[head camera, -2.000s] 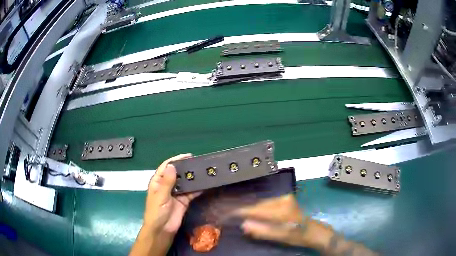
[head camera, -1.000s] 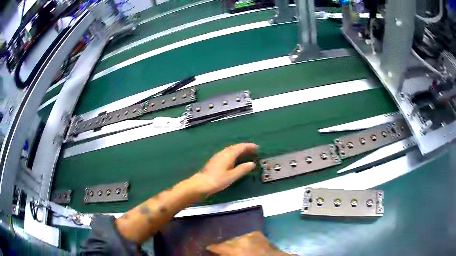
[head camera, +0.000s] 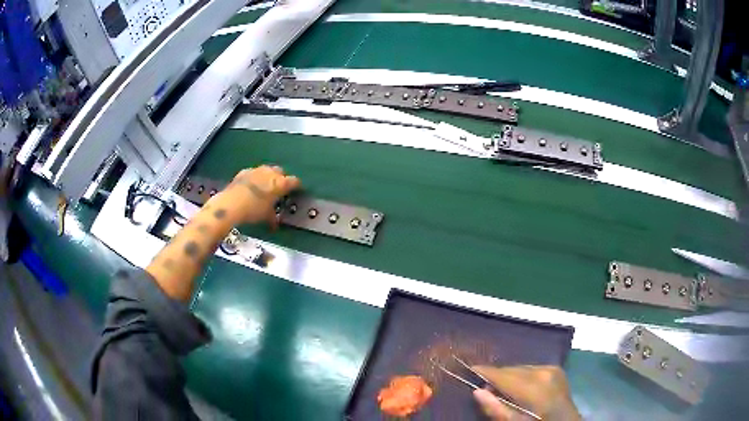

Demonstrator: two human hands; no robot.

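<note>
My left hand (head camera: pixel 264 196) is at the left end of a grey fixture block (head camera: pixel 335 219) on the green lane, its fingers over that end, so the grip is partly hidden. The block shows round seats in its face. My right hand (head camera: pixel 530 391) holds silver tweezers (head camera: pixel 470 380), prongs apart, low over the black tray (head camera: pixel 386 339). Reddish-brown specks lie on the tray near the tips. An orange-red lump (head camera: pixel 404 395) sits at the tray's lower left.
Another block (head camera: pixel 197 191) lies beyond my left wrist. A bracket with a cable (head camera: pixel 246 247) is beside my forearm. Blocks lie on the far rail (head camera: pixel 549 148), at the right gate (head camera: pixel 649 284) and right of the tray (head camera: pixel 663 365). A machine frame stands left.
The view has turned left. My left hand has moved from the block near the right gate to a block at the left. My right hand with the tweezers now shows clearly over the tray.
</note>
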